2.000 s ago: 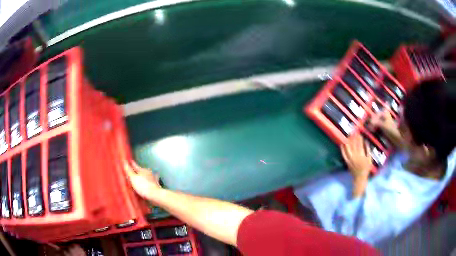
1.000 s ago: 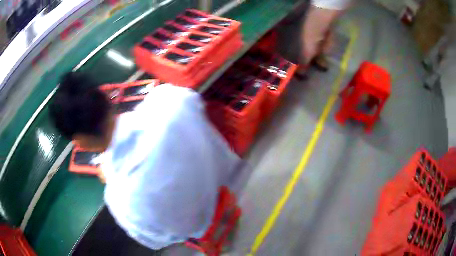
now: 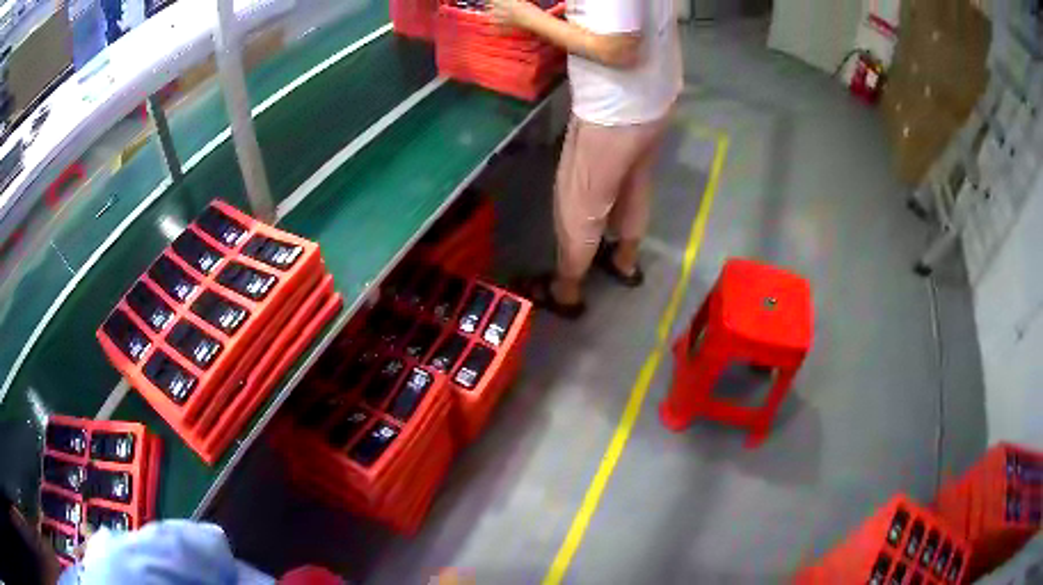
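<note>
Neither of my hands can be made out; a small red shape and an orange blur at the bottom edge are too cut off to name. A short stack of red turnover trays lies on the green bench. Its top tray holds black phone housings with silver-white patches in two rows. Another red tray with phones lies at the lower left, beside a seated person in light blue. Tall stacks of loaded red trays stand on the floor at the bench's side, partly under it.
A standing person in a pale shirt has a hand at a red tray stack at the bench's far end. A red stool stands right of the yellow floor line. More tray stacks are at lower right. A metal post rises from the bench.
The view has swung from the bench to the right and onward along it. My arm and hand, seen at a tray stack two seconds ago, are gone. The seated person has shifted to the lower left.
</note>
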